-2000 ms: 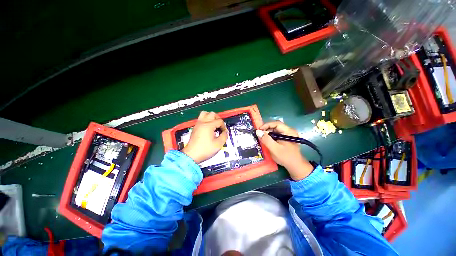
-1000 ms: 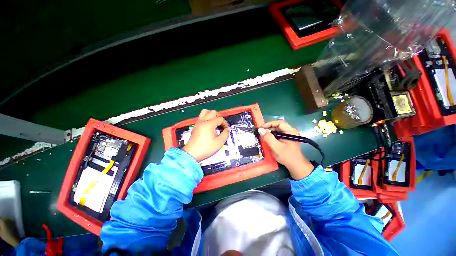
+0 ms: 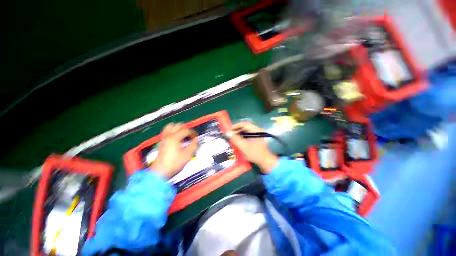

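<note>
An opened tablet [image 3: 207, 152] with a white and black inside lies in a red-orange frame [image 3: 212, 185] on the green bench in front of me. The view is motion-blurred. My left hand [image 3: 175, 149] is over the left part of the tablet, with thumb and finger curled together; whether it holds a thin piece cannot be told. My right hand [image 3: 253, 147] holds a black pen-like soldering iron [image 3: 257, 134] at the frame's right edge. The iron's tip is not clearly visible.
A second framed tablet [image 3: 66, 212] lies at left. A brown block [image 3: 269, 90], a round jar [image 3: 307, 104] and pale yellow pieces [image 3: 284, 122] stand or lie at right. Framed tablets [image 3: 357, 145] are stacked beyond. A green channel [image 3: 165, 82] runs behind the bench.
The camera view has turned, so the scene is shifted left and tilted and is now blurred. Both hands keep about the same places at the tablet.
</note>
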